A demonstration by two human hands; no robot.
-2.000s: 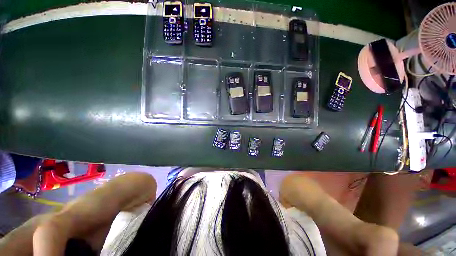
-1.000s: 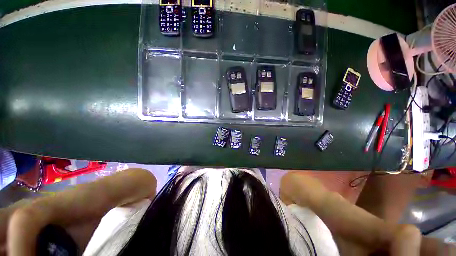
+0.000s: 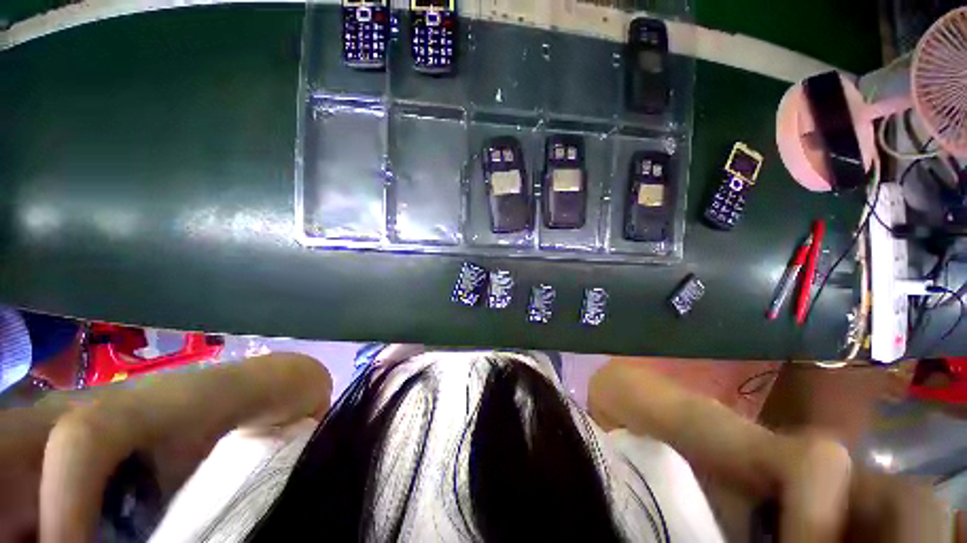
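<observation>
Neither of my hands shows; only bare limbs show at the lower left and lower right. A clear blister tray [image 3: 490, 252] lies on the green bench top. Two keypad phones [image 3: 364, 40] [image 3: 434, 40] lie face up in its far row, tops cut off by the frame. A black phone [image 3: 648, 66] lies face down at the far right. Three face-down phones [image 3: 508, 185] [image 3: 564, 182] [image 3: 648, 197] with pale labels lie in the near row. Several small dark blocks, perhaps batteries [image 3: 541, 303], lie along the near edge. A face-up phone [image 3: 733, 187] lies right of the tray.
A pink fan [image 3: 942, 66] stands at the right, a black device [image 3: 834, 129] on its base. Two pens [image 3: 809, 273] lie beside a white power strip [image 3: 889, 273] with tangled cables. Hair covers the bottom centre. Red stools [image 3: 148, 345] and a blue sleeve [image 3: 13, 350] show at left.
The view has shifted, so the tray sits slightly higher in the picture and its far side is cut off. The lower limbs' outlines have shifted slightly. The phones and small blocks keep their places.
</observation>
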